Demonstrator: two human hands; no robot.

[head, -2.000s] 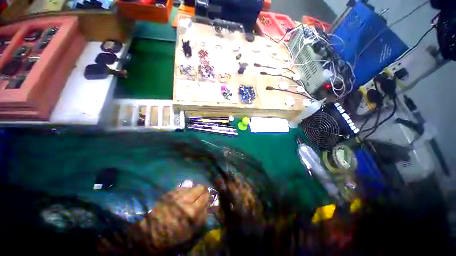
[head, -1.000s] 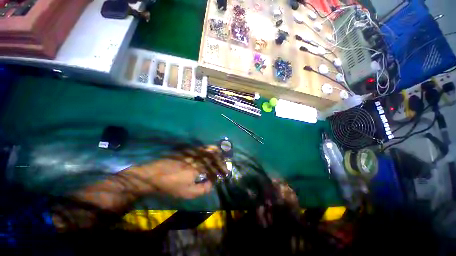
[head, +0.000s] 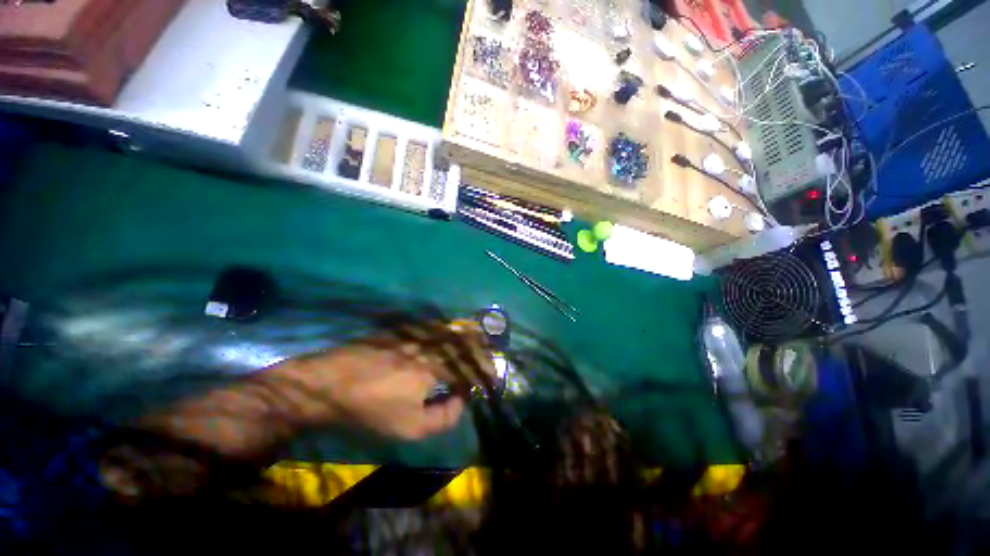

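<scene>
My left hand point(head: 380, 386) is over the front of the green mat point(head: 119, 206), its fingers closed around a small dark watch unit point(head: 494, 323) with shiny parts; dark strands of hair partly cover it. My right hand point(head: 589, 443) is at the mat's front edge, blurred and mostly hidden by the strands; its fingers cannot be made out. A small black square part point(head: 240, 293) with a white label lies on the mat at left. Silver tweezers point(head: 532, 287) lie on the mat beyond the hands.
A white slotted parts box point(head: 369, 163) and a row of slim tools point(head: 516, 226) lie behind the hands. Beyond is a wooden parts board point(head: 662, 201). A fan point(head: 766, 291), a clear bottle point(head: 725, 358) and a tape roll point(head: 784, 367) stand at right. A pink-red tray stack point(head: 103, 54) is upper left.
Since two seconds ago the view has tilted down and right, and the unit and tweezers show more clearly. Over the last second the hands have barely moved.
</scene>
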